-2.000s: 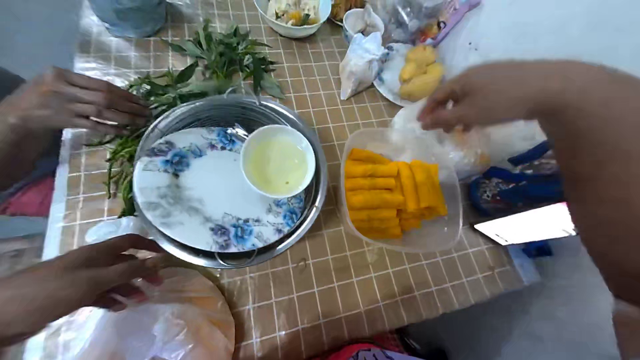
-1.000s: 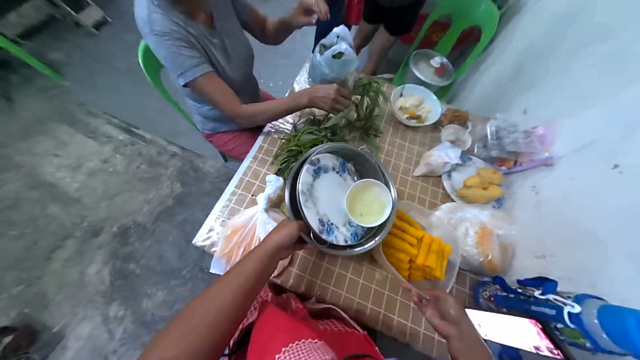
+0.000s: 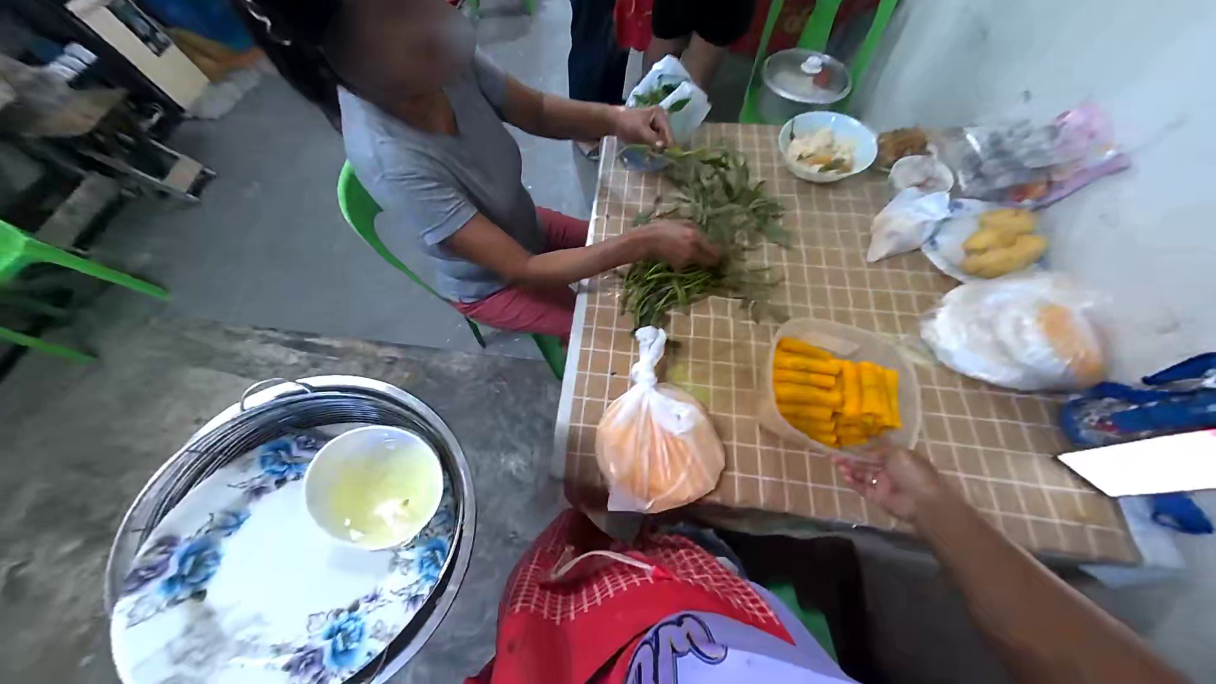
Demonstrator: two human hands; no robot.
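My right hand (image 3: 893,483) grips the near edge of a clear plastic container (image 3: 910,394) with yellow-orange rolls (image 3: 825,397) stacked inside. At the lower left, away from the table, is a round metal basin (image 3: 458,513). It bears a white plate with blue flowers (image 3: 275,579) and a white bowl of pale yellow liquid (image 3: 373,487). My left hand is out of view, so what carries the basin is hidden. A knotted plastic bag with orange contents (image 3: 658,442) sits on the table left of the container.
Across the table corner a seated person (image 3: 446,171) handles leafy green stems (image 3: 712,209). Along the wall side lie a bowl of food (image 3: 828,145), a plate of yellow pieces (image 3: 1002,242), a plastic bag (image 3: 1012,332) and a blue strapped item (image 3: 1130,413). Green chairs stand around.
The basin with plate and bowl has moved from the table to the left, off its edge. My right hand has come to the container's near edge. The view has shifted.
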